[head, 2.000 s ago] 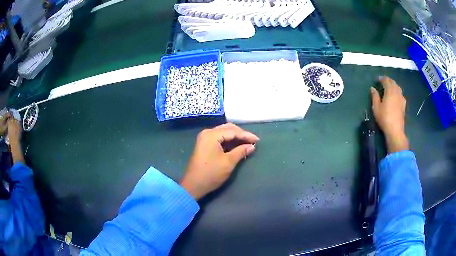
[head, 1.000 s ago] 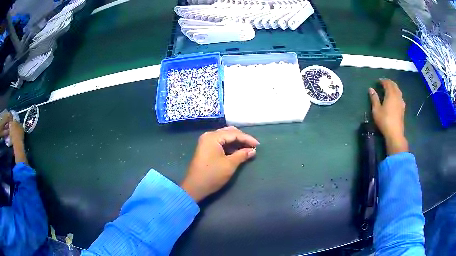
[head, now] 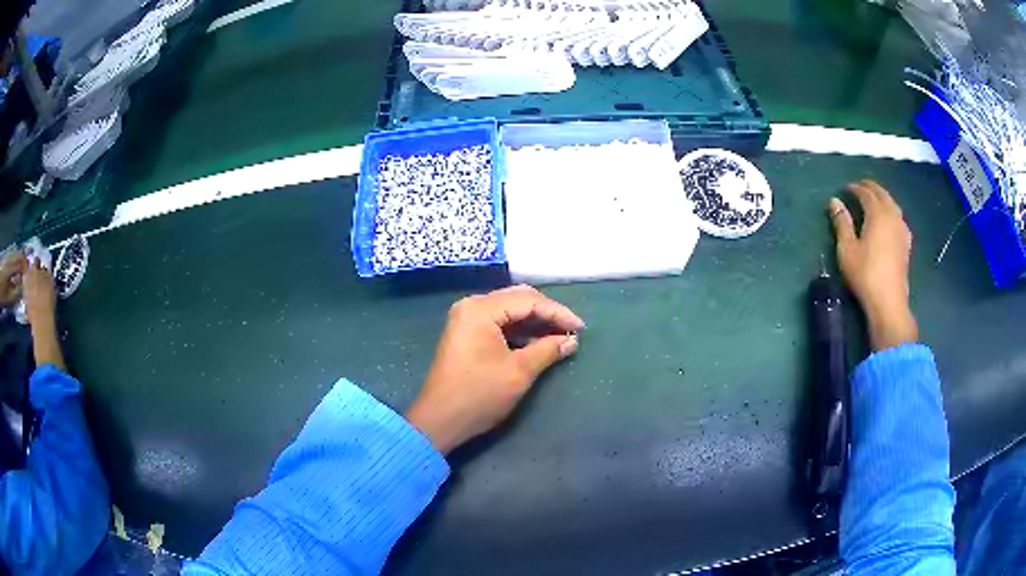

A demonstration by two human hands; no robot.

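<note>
My left hand rests over the green bench top in front of the bins, thumb and forefinger pinched on a tiny piece, too small to identify. My right hand lies at the right on the bench, fingers apart, holding nothing that shows. A black electric screwdriver lies beside my right forearm, its bit pointing away from me. A blue parts bin holds small silvery hardware. A white parts bin beside it holds tiny white pieces. A round white dish to its right holds dark screws.
A green crate behind the bins holds stacked white arms. A blue box with thin white strands stands at far right. At far left are another person's blue sleeve and hands, another small dish and stacked white parts. Dark specks lie on the bench.
Both my hands stay almost where they were. The other person's hands at far left have shifted slightly near the small dish.
</note>
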